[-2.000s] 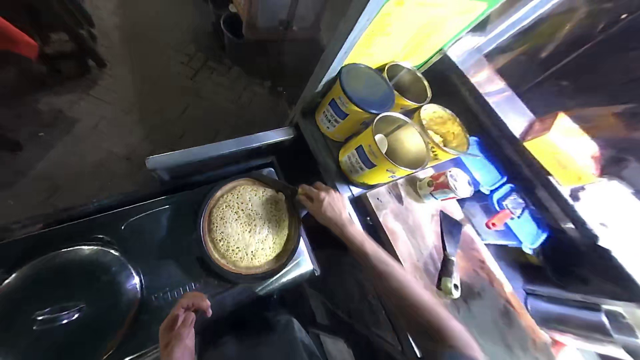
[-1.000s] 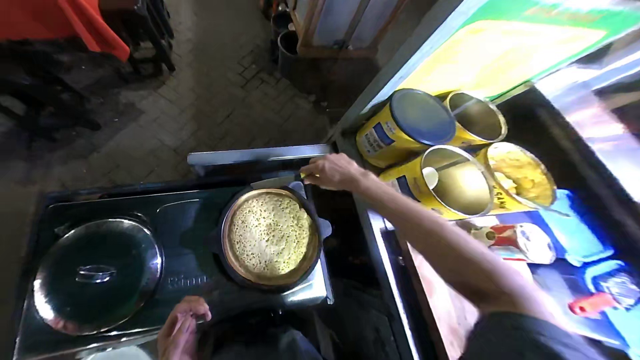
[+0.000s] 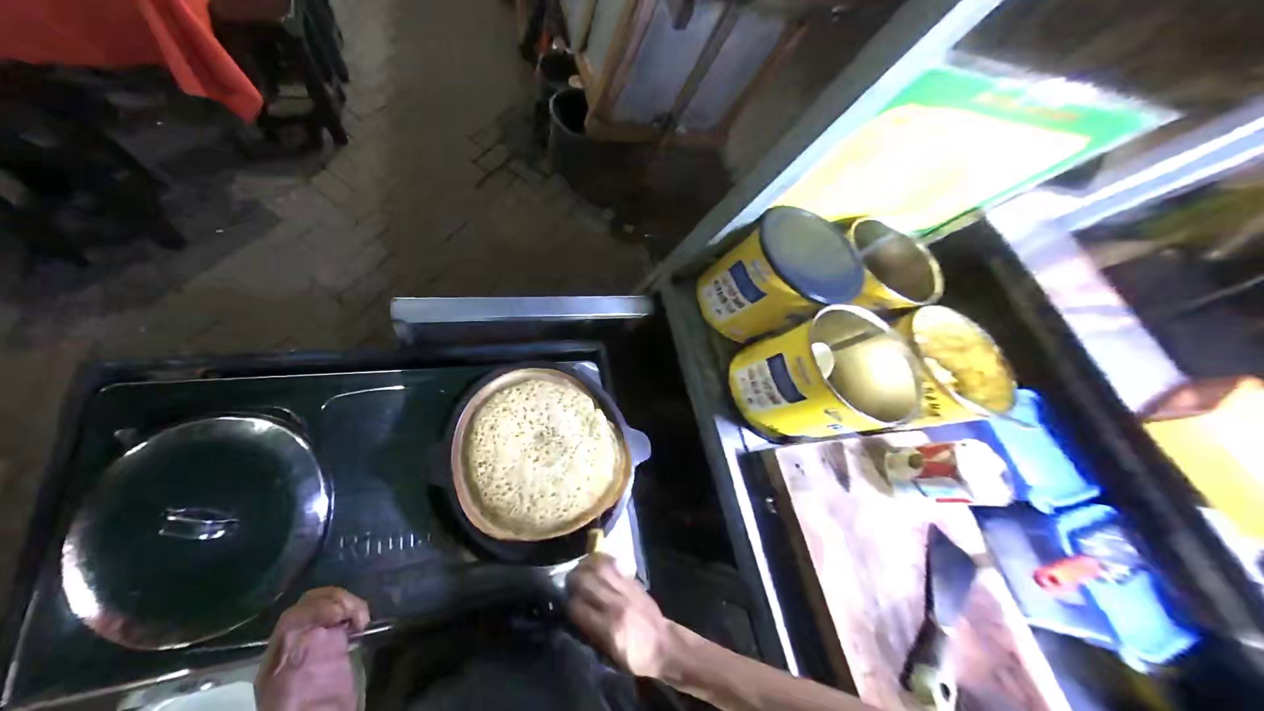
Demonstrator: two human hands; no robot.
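A round pan [image 3: 456,474] sits on the right part of the dark glass-topped stove [image 3: 370,434], a pale pancake full of small holes [image 3: 541,452] inside it. My right hand [image 3: 617,607] is at the pan's lower right rim, its fingers closed on a small light-coloured tool [image 3: 595,539] whose far part cannot be made out. My left hand [image 3: 314,632] rests at the stove's front edge, partly curled, with nothing visible in it. Left of the pan lies a large glass lid with a metal rim [image 3: 197,531] and a small handle.
Right of the stove, yellow tins [image 3: 785,380] stand on a counter, one holding a yellow food [image 3: 963,357]. Nearer are a wooden board [image 3: 849,553], a dark-bladed knife or scraper [image 3: 946,583], a red-and-white can [image 3: 948,469] and blue containers [image 3: 1047,459]. A metal ledge [image 3: 523,309] stands behind the stove.
My right hand has moved from the pan's upper right side to its lower right rim. My left hand remains near the stove's front edge. The view has shifted.
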